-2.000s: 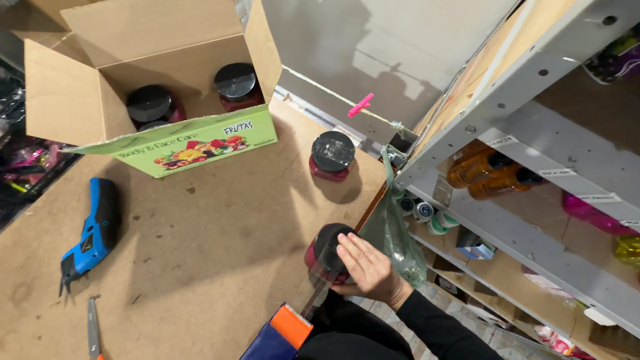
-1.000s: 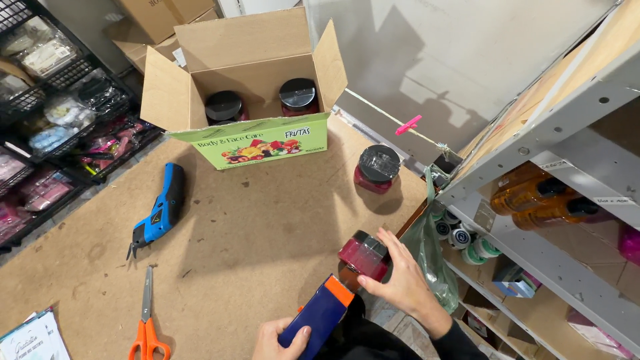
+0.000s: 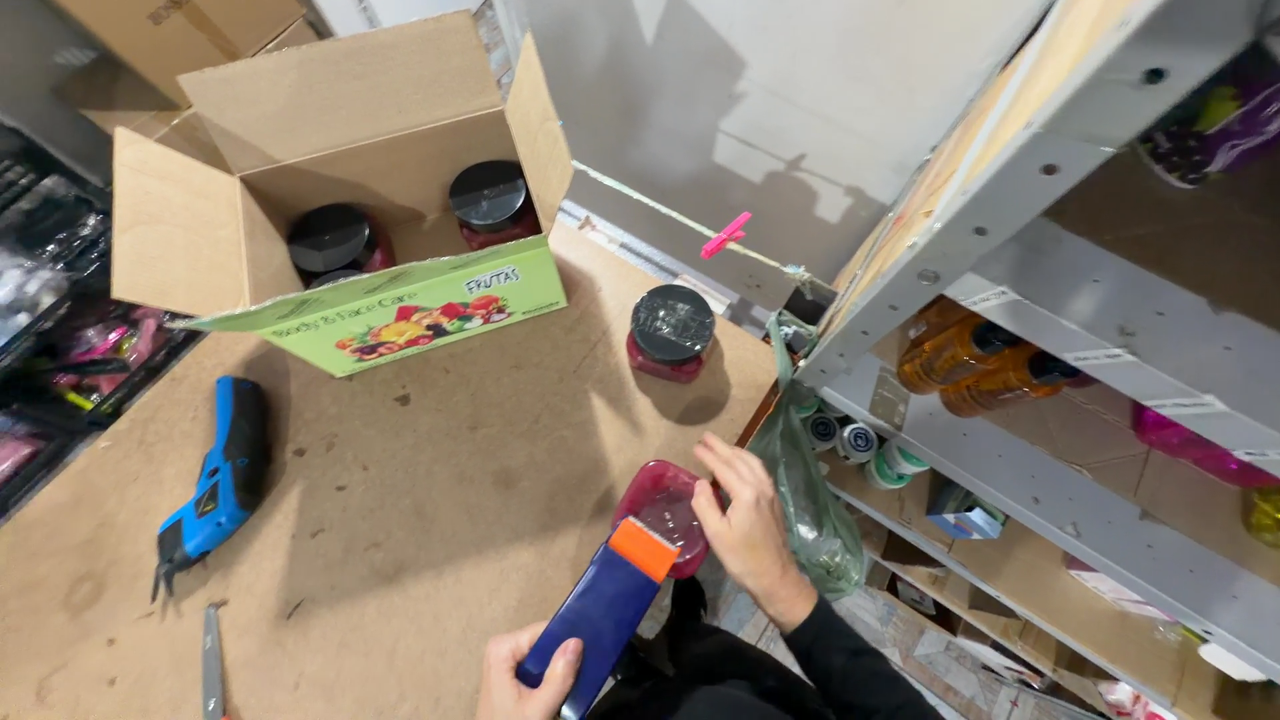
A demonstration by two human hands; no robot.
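My left hand (image 3: 535, 670) grips a dark blue handheld tool with an orange head (image 3: 605, 605), perhaps a label applicator. Its orange end lies over the bottom of a red jar (image 3: 665, 510) at the table's edge. On the jar's right side rest the fingers of my right hand (image 3: 745, 525); how firmly they hold it is partly hidden. Another red jar with a black lid (image 3: 672, 330) stands upright behind. More black-lidded jars (image 3: 490, 200) are inside an open green cardboard box (image 3: 430, 320).
A blue and black power tool (image 3: 225, 470) and scissors (image 3: 213, 660) lie on the left of the table (image 3: 430, 480). A green plastic bag (image 3: 805, 490) hangs at its right edge, beside metal shelving (image 3: 960, 240). A pink clothespin (image 3: 726, 235) is clipped on a cord.
The jar near my right hand has been turned from lid up to bottom up. My left hand has come into view with the blue tool, now over the jar.
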